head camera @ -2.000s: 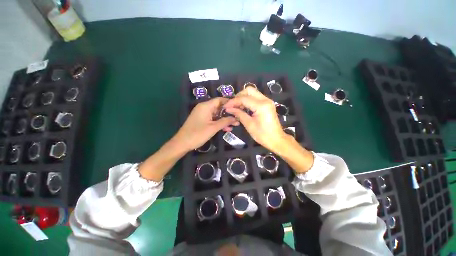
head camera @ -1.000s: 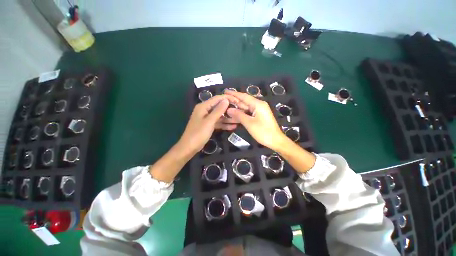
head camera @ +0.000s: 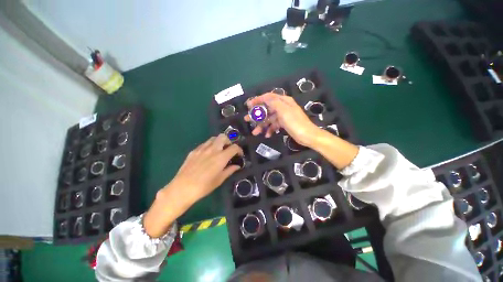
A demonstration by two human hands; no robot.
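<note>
A black foam tray with round watches stands in front of me. My right hand holds a watch with a lit purple-white display above the upper rows. My left hand is over the tray's left edge, thumb and fingers apart. Its fingertips are at the lower edge of a watch with a lit blue display in a left pocket; whether they touch it is unclear. A white label strip lies in a pocket between the hands. A larger paper label is at the tray's top edge.
Another watch tray stands at left, more trays at right. Two watches with white tags lie on the green mat at upper right. A white block with black pieces and a pen cup stand near the wall.
My hands have parted: the left moved down and left, the right stays over the upper rows with a lit watch now visible. The view has turned and shifted.
</note>
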